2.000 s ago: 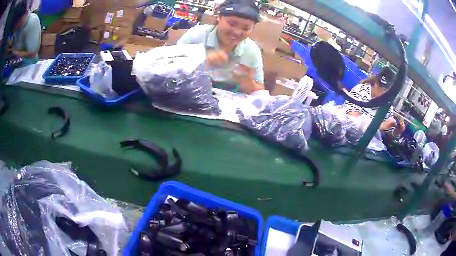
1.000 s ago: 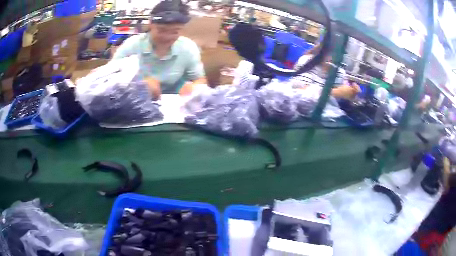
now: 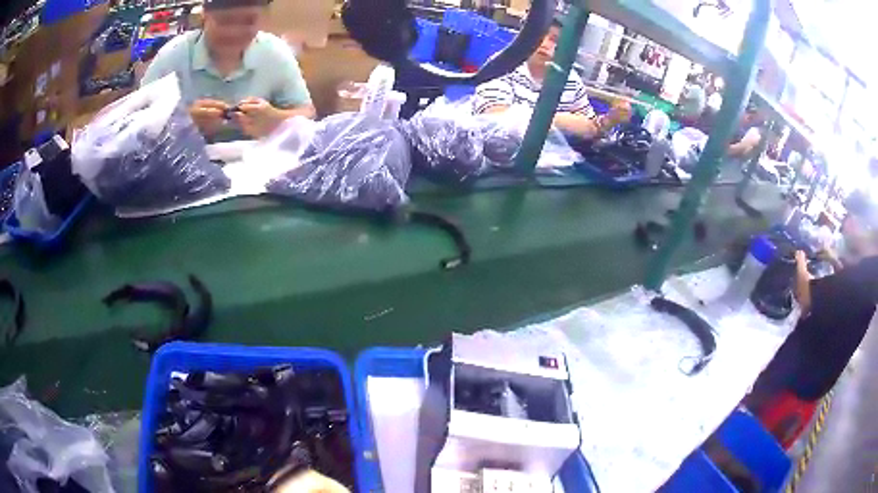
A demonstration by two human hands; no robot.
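Note:
The blue parts bin (image 3: 252, 356) stands at the bottom centre-left, heaped with short glossy black plastic pieces (image 3: 231, 414). A small pale part of a hand, seemingly my left hand (image 3: 310, 480), shows at the bottom edge over the bin's front. It is blurred and cut off, so its fingers and any hold are hidden. My right hand is out of the picture. The white-silver screw feeder (image 3: 510, 438), with a dark open top, stands right of the bin on a shallow blue tray with white lining (image 3: 393, 424).
A crinkled clear bag (image 3: 48, 448) lies at the lower left. Black headbands (image 3: 448, 236) lie on the green belt (image 3: 318, 279); another (image 3: 688, 332) lies on bubble wrap at right. Blue crates (image 3: 746, 448) stand at lower right near a person in black (image 3: 833, 327). People sit across the belt.
The view has turned right, so the bin, feeder and headbands sit farther left. The pale part of a hand has come into view at the bin's front.

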